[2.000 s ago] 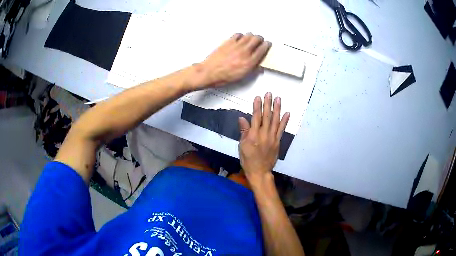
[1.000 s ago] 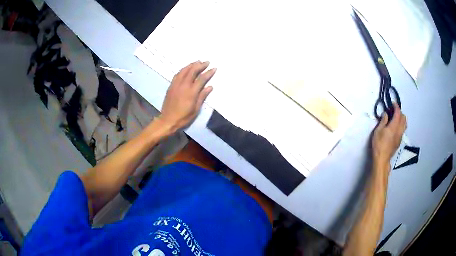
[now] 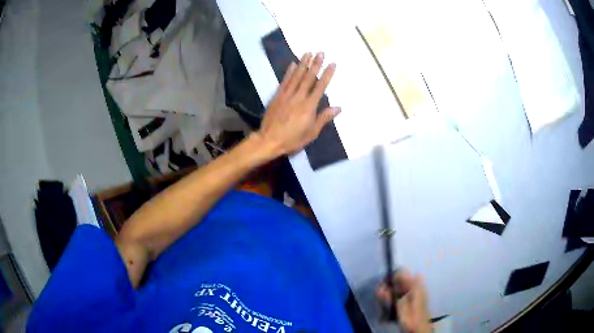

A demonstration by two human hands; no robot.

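Observation:
My left hand (image 3: 298, 107) lies flat, fingers spread, on the white paper pattern (image 3: 355, 123) and the dark fabric (image 3: 331, 142) showing along its near edge. My right hand (image 3: 407, 302), slightly blurred at the bottom of the view, holds the black shears (image 3: 384, 214) by the handles. The blades point up the view toward the pattern's end and look closed. The tan wooden block (image 3: 391, 68) rests on the pattern, beyond my left hand.
A black-and-white offcut (image 3: 490, 216) with a thin white strip lies on the pale table (image 3: 443, 195). A dark square (image 3: 526, 278) and other dark pieces lie near the curved table edge. Another white sheet (image 3: 534, 65) is at the top right. Scraps (image 3: 172, 78) are heaped below the table.
The view has turned and shifted along the table. My right hand has brought the shears from beyond the pattern to its near right end. My left hand has moved onto the pattern near the dark strip.

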